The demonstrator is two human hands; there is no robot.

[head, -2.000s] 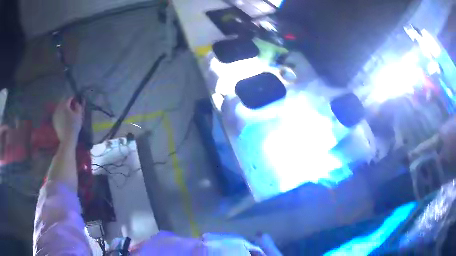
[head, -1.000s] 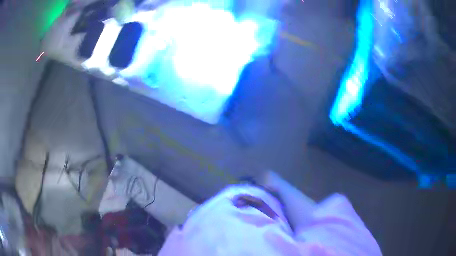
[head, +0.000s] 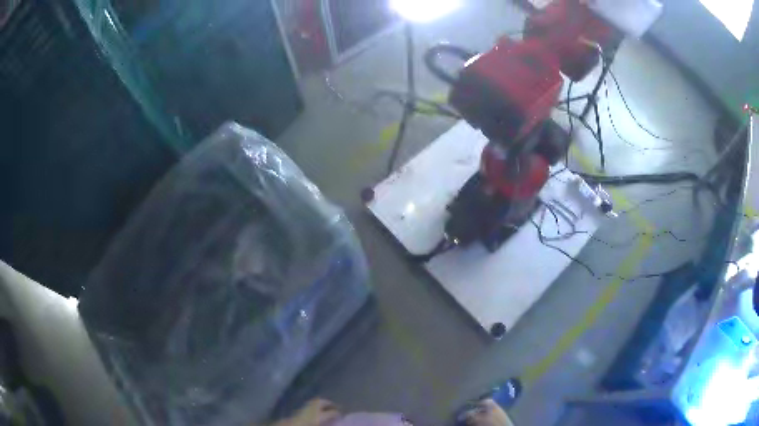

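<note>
A hand, seemingly my left hand point(head: 312, 413), shows at the bottom edge, cut off, beside a pale sleeve. Seemingly my right hand point(head: 493, 416) is also cut off there, next to a small dark-blue shiny thing that I cannot make out. Whether either hand holds anything is hidden. A large box-like load under clear crinkled wrap point(head: 241, 266) stands at the left. A red motorised rig point(head: 512, 87) stands on a white floor plate point(head: 487, 287), with thin black cables around it.
Teal crates under film point(head: 208, 62) stand at the upper left. A bright lamp point(head: 424, 7) is on a thin black stand point(head: 408, 108). Yellow tape point(head: 582, 333) marks the floor. A bench edge with a blue-white glare point(head: 720, 383) is at the right. Cables trail towards it.
The view has swung from the bench to the red rig and the wrapped load. The bench has moved to the right edge. My forearm and sleeves have mostly left the picture.
</note>
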